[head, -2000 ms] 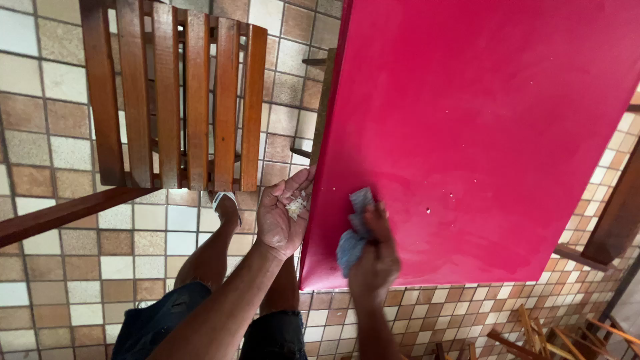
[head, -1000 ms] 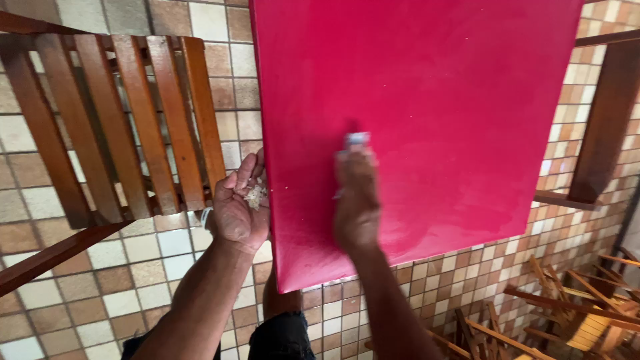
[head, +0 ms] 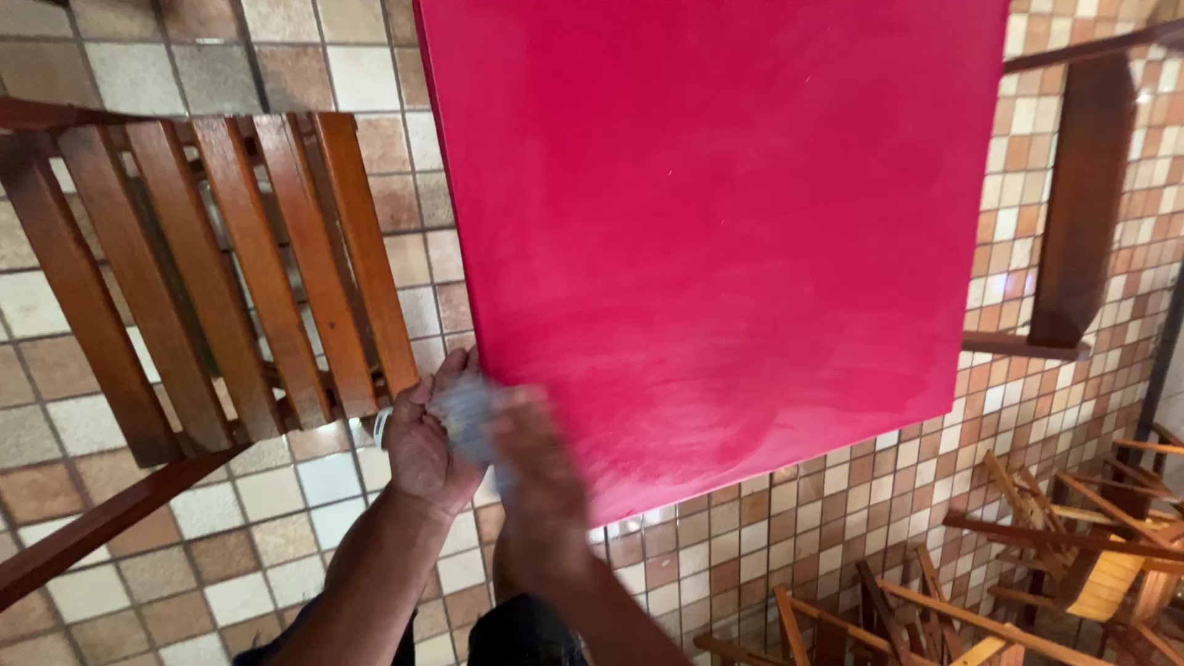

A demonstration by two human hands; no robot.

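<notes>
The red tabletop (head: 740, 240) fills the upper middle, with a few small crumbs on it and smeared streaks near its lower edge. At its left edge my left hand (head: 430, 444) is cupped, palm up, just beside the rim. My right hand (head: 541, 481), blurred by motion, grips a light blue-grey cloth (head: 462, 416) at the table edge. The cloth covers part of my left palm and fingers, so what lies in that palm is mostly hidden.
A slatted wooden chair (head: 268, 277) stands to the left, close to my left hand. Another wooden chair (head: 1082, 203) is beyond the table's right side. Several wooden folding chairs (head: 1101, 573) lie jumbled at the lower right on the tiled floor (head: 217, 518).
My right hand has moved the cloth left from the tabletop to the edge, over my left palm. That palm held pale crumbs in the earlier frames. The view has shifted.
</notes>
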